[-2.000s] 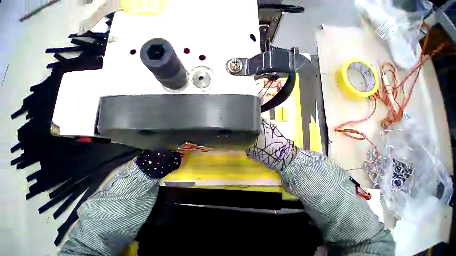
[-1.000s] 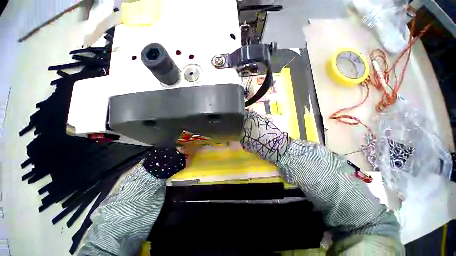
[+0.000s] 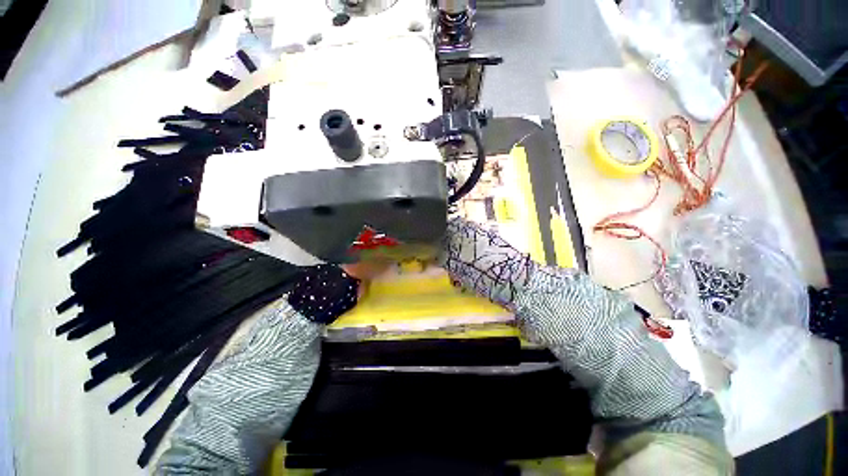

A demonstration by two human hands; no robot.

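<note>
The white sewing machine head with its dark grey front cover stands in front of me. My left hand reaches under the cover from the left; only a little of its skin shows past the dark dotted cuff. My right hand is hidden behind the cover; its pale cuff with dark lines shows at the right. What either hand holds is hidden. Finished black straps lie fanned out left of the machine. Unsewn black straps lie stacked at the table's front edge.
Right of the machine are a yellow tape roll, orange-red cord, red-handled snips and a clear bag of rings. Another clear plastic bag lies at the back right. Yellow tape covers the machine bed.
The view has shifted, so the machine appears smaller and more of its top and back shows. Both arms stay at the machine, with the hands still under the cover.
</note>
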